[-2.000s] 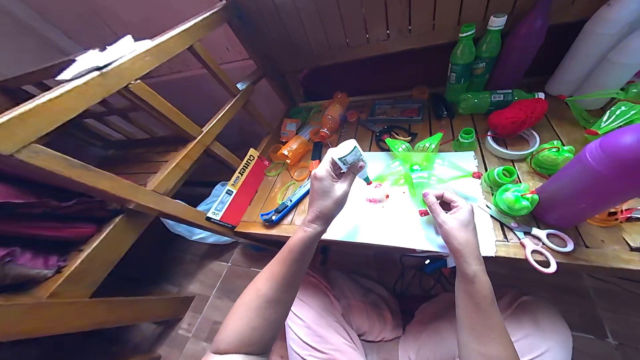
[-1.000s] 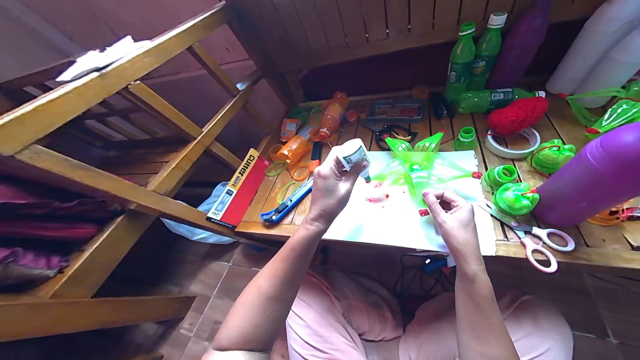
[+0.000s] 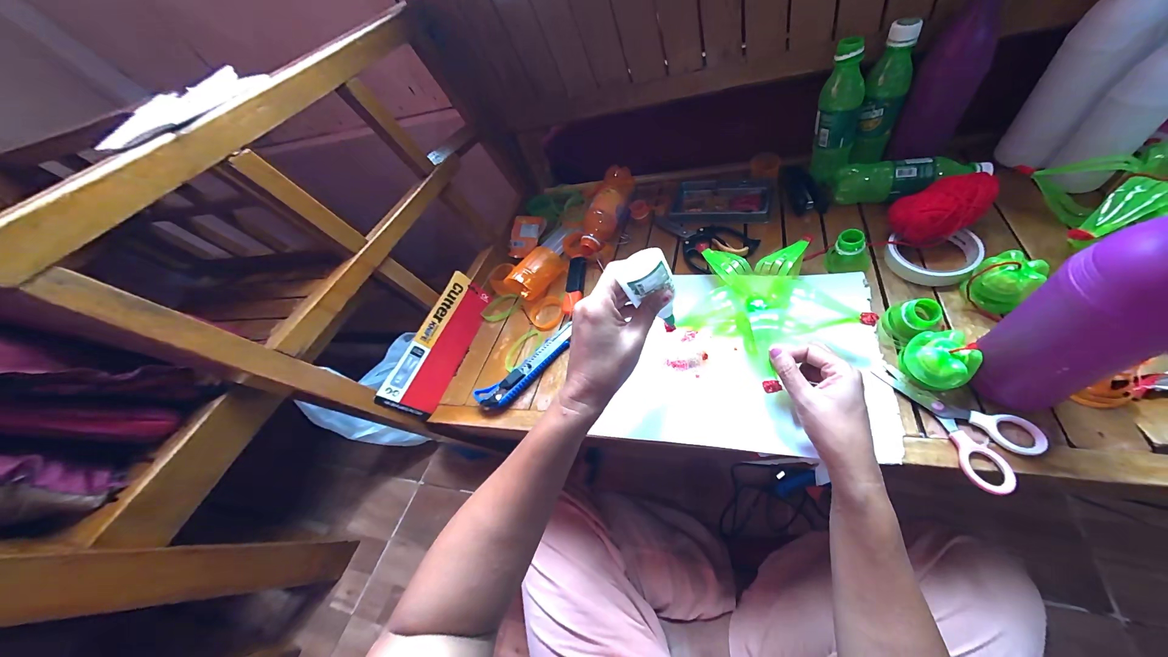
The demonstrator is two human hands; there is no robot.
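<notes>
My left hand (image 3: 610, 342) is closed around a small white bottle (image 3: 646, 276), held tilted with its dark tip down near a red tip of a green plastic flower-like piece (image 3: 757, 306). That piece is cut into strips, several with red ends, and lies over a white sheet (image 3: 730, 411). My right hand (image 3: 819, 383) pinches one of its strips near the sheet's right side, just beside a red end (image 3: 773, 386). Red smears (image 3: 686, 362) mark the sheet between my hands.
White-handled scissors (image 3: 981, 433) overhang the front edge at the right. A blue cutter knife (image 3: 525, 370) and its red box (image 3: 433, 347) lie left. Green bottles (image 3: 839, 109), red yarn (image 3: 944, 208), a tape roll (image 3: 935, 260) and a purple bottle (image 3: 1077, 315) stand or lie right. Orange bottle parts (image 3: 538, 272) lie behind left.
</notes>
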